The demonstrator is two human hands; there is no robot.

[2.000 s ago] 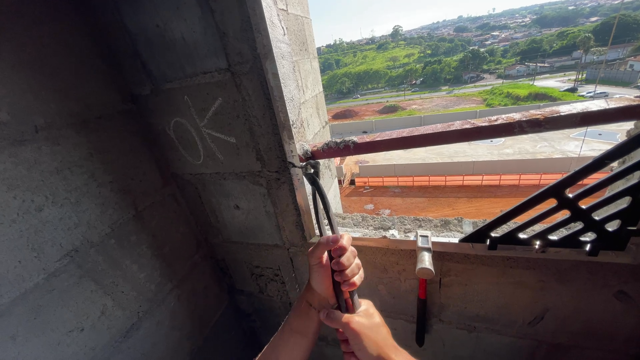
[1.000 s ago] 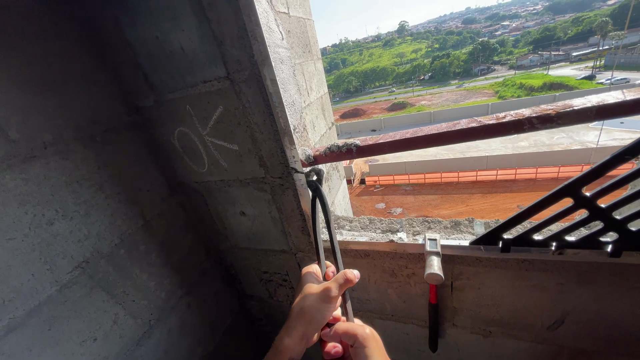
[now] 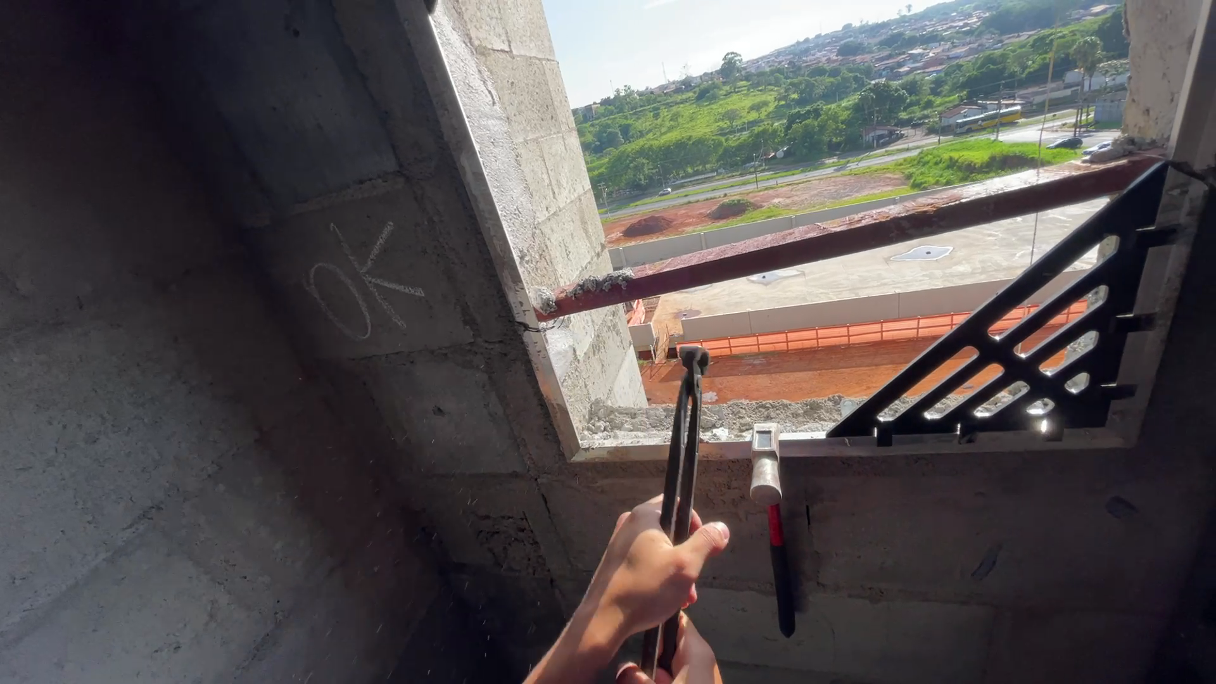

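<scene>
My left hand (image 3: 655,568) grips the handles of long steel end-cutting nippers (image 3: 682,446), with the thumb raised along them. Lower down, my right hand (image 3: 689,655) holds the handle ends, partly cut off by the frame's bottom edge. The nippers' head points up in front of the window opening, apart from the red metal bar (image 3: 807,252). A bit of dark wire (image 3: 534,328) shows at the bar's left end on the window frame. A hammer (image 3: 766,475) with a red and black handle hangs by its head from the sill.
A black slotted triangular bracket (image 3: 1035,370) fills the opening's lower right corner. The metal window frame (image 3: 484,204) edges the concrete block wall (image 3: 427,408), which bears chalk writing. Rough mortar (image 3: 722,418) lies on the sill. Outside, far below, are a paved yard and red soil.
The nippers' head has left the wire at the bar's left end and moved right and down, held in both hands. The view has shifted, showing more of the opening's right side.
</scene>
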